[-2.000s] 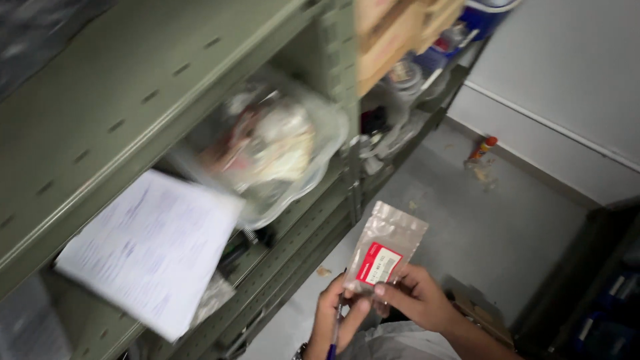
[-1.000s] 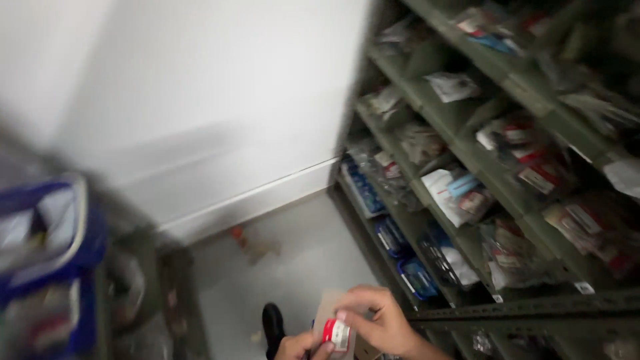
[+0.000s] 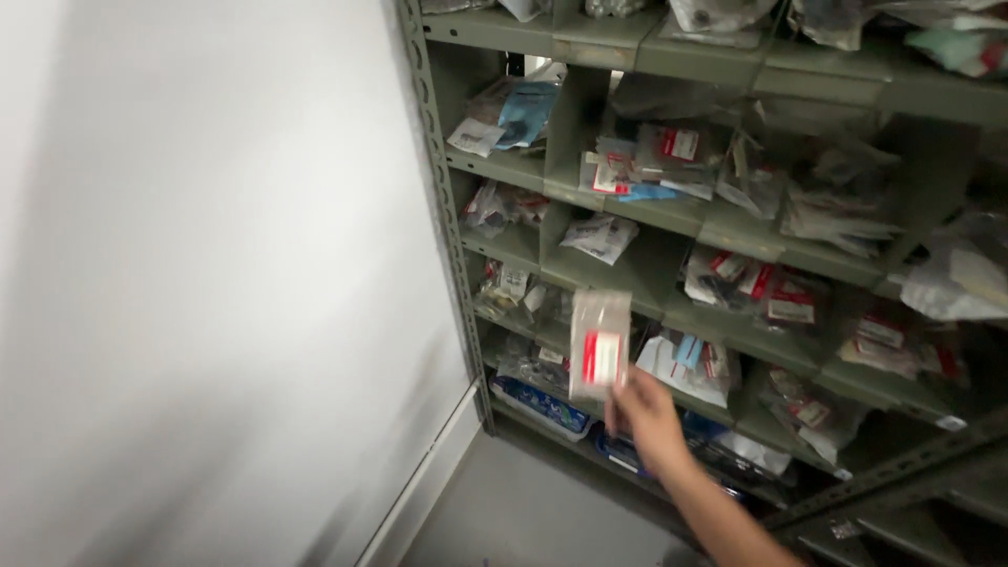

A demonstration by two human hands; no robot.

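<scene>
My right hand [image 3: 646, 417] grips the lower right corner of a clear plastic zip bag [image 3: 600, 311] between thumb and fingers. The bag hangs upright in front of the shelving and bears a red and white label [image 3: 602, 357] with writing. What lies inside the bag cannot be made out. Behind it stands a green-grey metal shelving unit [image 3: 583, 193] split into compartments, most of them holding small packets. Nearest behind the hand is a compartment with a white packet [image 3: 681, 366] and a light blue one. My left hand is out of view.
A white wall [image 3: 260, 260] fills the left side, meeting the shelving at a perforated upright [image 3: 445, 209]. Low down, a blue and white tray [image 3: 543, 405] sits on the bottom shelf. Grey floor [image 3: 512, 504] shows below. More shelving [image 3: 882, 472] runs along the lower right.
The view has swung from the other shelves and the floor to this shelving. Both hands were at the bag before; now only the right one holds it, raised and extended toward the compartments.
</scene>
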